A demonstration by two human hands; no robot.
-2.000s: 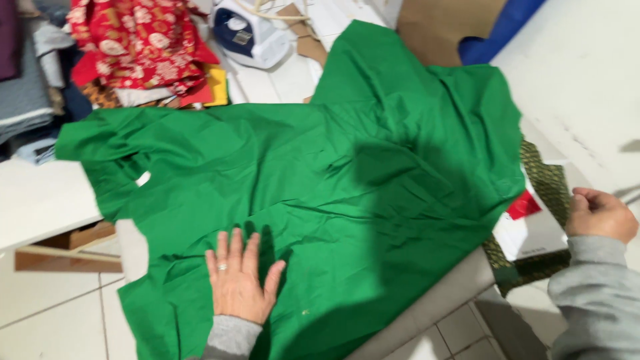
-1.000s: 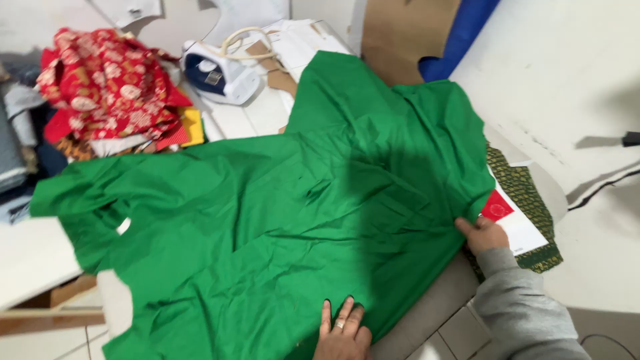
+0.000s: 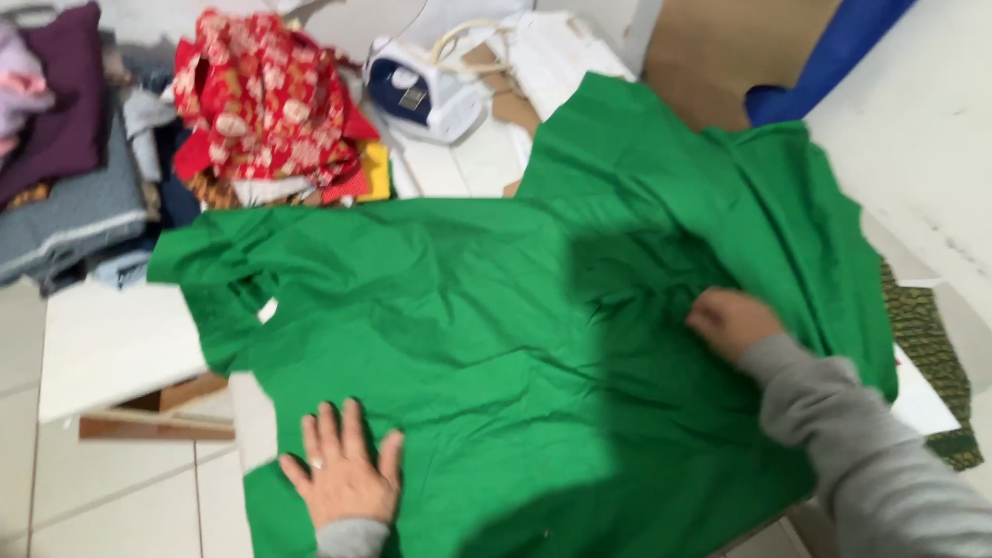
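A large green cloth garment [image 3: 480, 325] lies spread and wrinkled over a padded surface, with a small white tag [image 3: 267, 311] near its left opening. My left hand [image 3: 349, 465], a ring on one finger, rests flat on the lower left of the cloth with its fingers spread. Over the right part of the cloth is my right hand [image 3: 732, 322], slightly blurred, its fingers bent together at the folds. Whether the fingers pinch the fabric cannot be told. A shadow falls across the right side of the garment.
Behind the garment stand a white and blue clothes iron [image 3: 426, 93] and a heap of red floral fabric [image 3: 267, 101]. Folded clothes [image 3: 70, 194] are stacked at the far left. Dark green patterned fabric [image 3: 926, 333] and white paper [image 3: 922, 395] lie at the right, beside the wall.
My right hand has moved from the garment's right edge inward over the cloth. My left hand, at the bottom centre one second ago, now lies farther left on the cloth.
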